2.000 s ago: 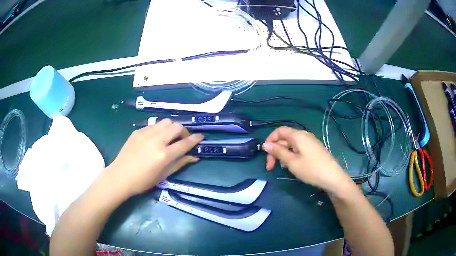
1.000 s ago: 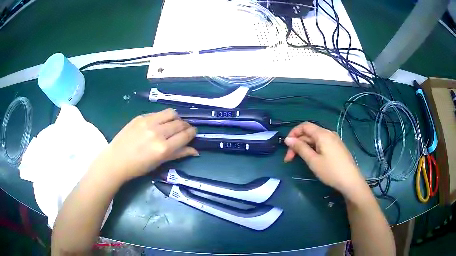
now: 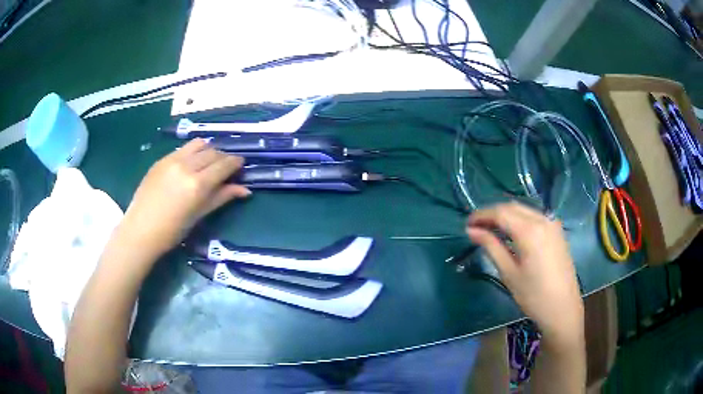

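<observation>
Two dark pens lie side by side, the upper pen (image 3: pixel 281 145) and the lower pen (image 3: pixel 297 176). Each has a black lead at its right end. My left hand (image 3: pixel 185 188) grips the left part of the lower pen between fingers and thumb and hides its tip. My right hand (image 3: pixel 532 250) is blurred, right of the pens, by a clear filament strand (image 3: pixel 420 238) and black lead ends (image 3: pixel 462 264); whether it holds anything cannot be told. A white-sided pen (image 3: pixel 247 127) lies above; two more pens (image 3: pixel 297 256) lie below, tips left.
White cloth (image 3: pixel 65 246) and a light-blue cylinder (image 3: pixel 58 135) are at left. A white board (image 3: pixel 262 38) with tangled leads is behind. Clear filament coils (image 3: pixel 462 161), scissors (image 3: pixel 615 223), a light-blue curved tool (image 3: pixel 613 138) and a cardboard tray (image 3: pixel 636 177) of pens are at right.
The view has shifted, so the bench items appear further left. My right hand has moved away from the lower pen's rear end, where a lead now shows. My left hand stays on the pen.
</observation>
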